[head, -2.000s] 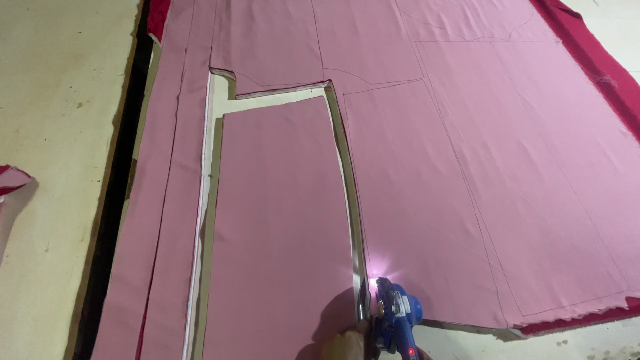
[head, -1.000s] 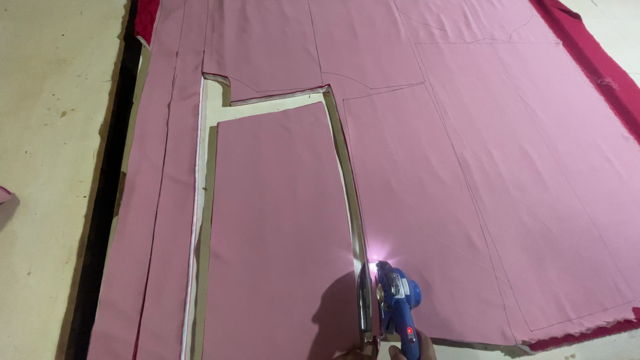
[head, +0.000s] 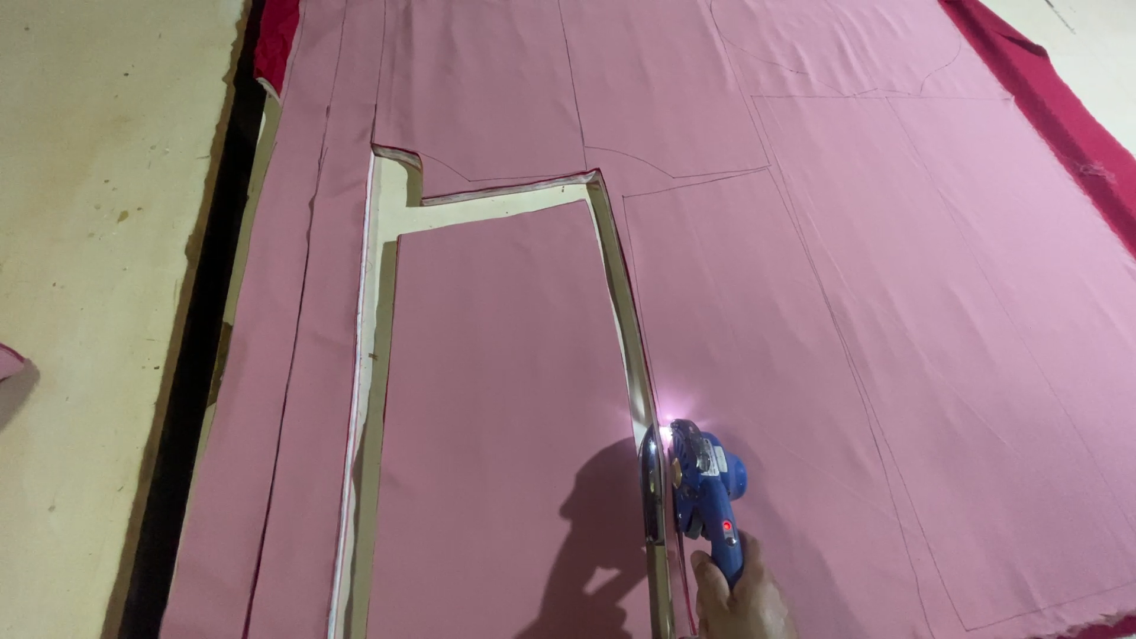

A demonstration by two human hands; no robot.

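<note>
My right hand (head: 744,593) grips the handle of a blue electric rotary cutter (head: 707,497) at the lower middle right. Its lamp shines on the cloth, and a small red light glows on the handle. The cutter stands on layered pink fabric (head: 852,355) drawn with thin pattern lines, close beside a cut gap. A metal weight or strip (head: 652,488), shiny and long, lies in the gap just left of the cutter head. Left of that gap is a separated pink fabric panel (head: 506,355). My left hand is out of view; only a shadow falls on the panel.
Red fabric (head: 1056,115) edges the stack at the right and at the upper left. A dark gap (head: 191,355) runs between the stack and a pale tabletop (head: 89,177) on the left. A scrap of pink cloth (head: 9,362) lies at the left edge.
The cutter has moved up along the cloth relative to the cut panel. The fingers seen left of the cutter at the bottom edge are now out of view.
</note>
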